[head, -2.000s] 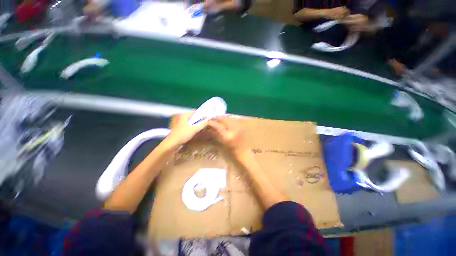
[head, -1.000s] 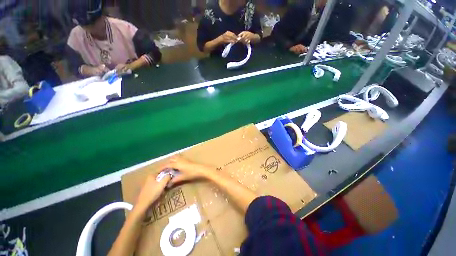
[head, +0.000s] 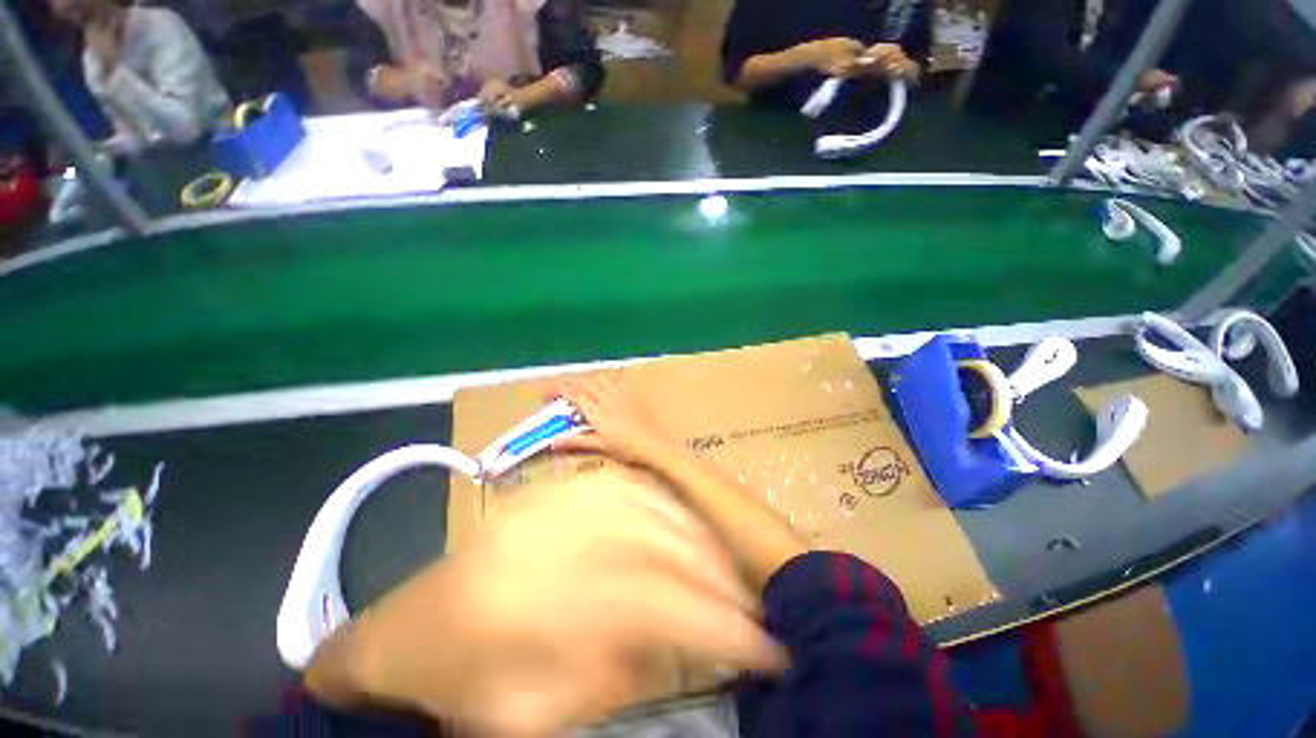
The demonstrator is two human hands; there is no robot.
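An open white neck fan half (head: 498, 459) with a bright blue battery (head: 543, 430) inside lies over the upper left of the cardboard sheet (head: 808, 418). It joins a smooth white curved arm (head: 335, 526) that reaches left onto the black bench. My right hand (head: 603, 415) holds the half at its upper right end. My left hand (head: 577, 598) is a large blur close to the camera, over the cardboard's lower left. Its fingers point right, and whether it holds anything cannot be told. It hides the cardboard beneath it.
A blue tape dispenser (head: 953, 440) stands at the cardboard's right edge, with white neck fan parts (head: 1075, 454) beside it. Liner scraps (head: 58, 555) heap at left. The green conveyor belt (head: 606, 274) runs behind the cardboard. Several people sit across it.
My left hand has come off the workpiece and moved towards the camera. The blue battery in the housing now shows. The tape roll is now hidden. The view has turned left.
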